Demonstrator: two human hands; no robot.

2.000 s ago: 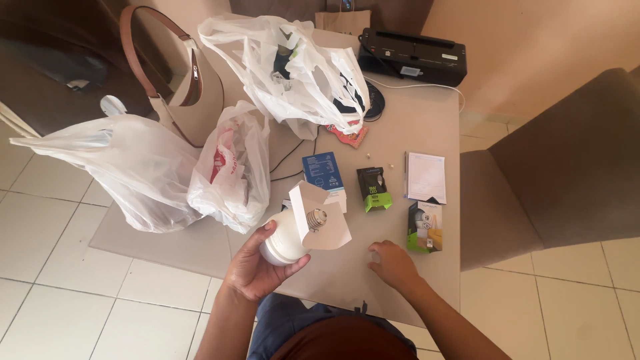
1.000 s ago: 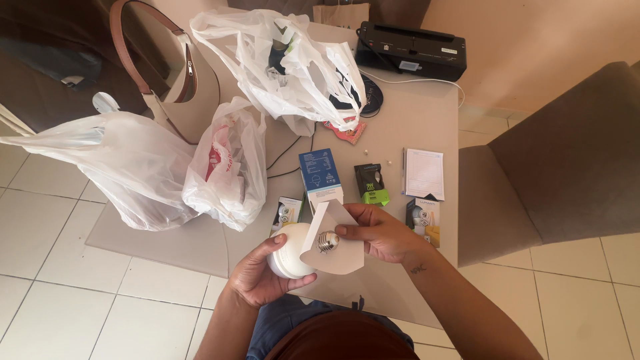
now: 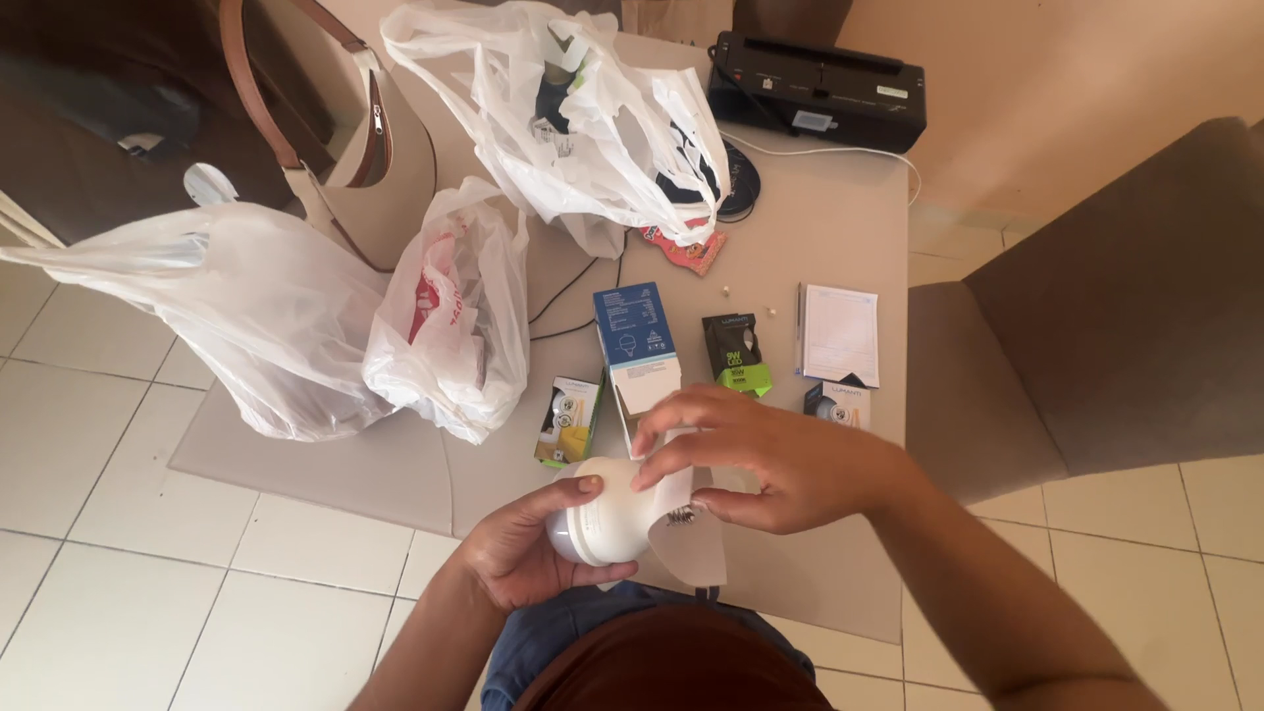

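Observation:
My left hand grips a large white LED light bulb near the table's front edge. Around the bulb's neck sits a white cardboard insert, and part of the metal screw base shows beside it. My right hand hovers over the insert with its fingers spread; whether a fingertip touches the card or bulb is unclear. Just beyond the hands stands a blue and white bulb box, its lower end partly hidden. Small bulb boxes lie left of it and right of it.
White plastic bags and a beige handbag occupy the left and back. A black machine with a white cable is at the back right. A notepad and another bulb box lie at right, beside a brown chair.
My right hand has come from the table to the cardboard insert, then loosened its fingers from it. The bulb remains in my left hand, its screw base now turned more to the right.

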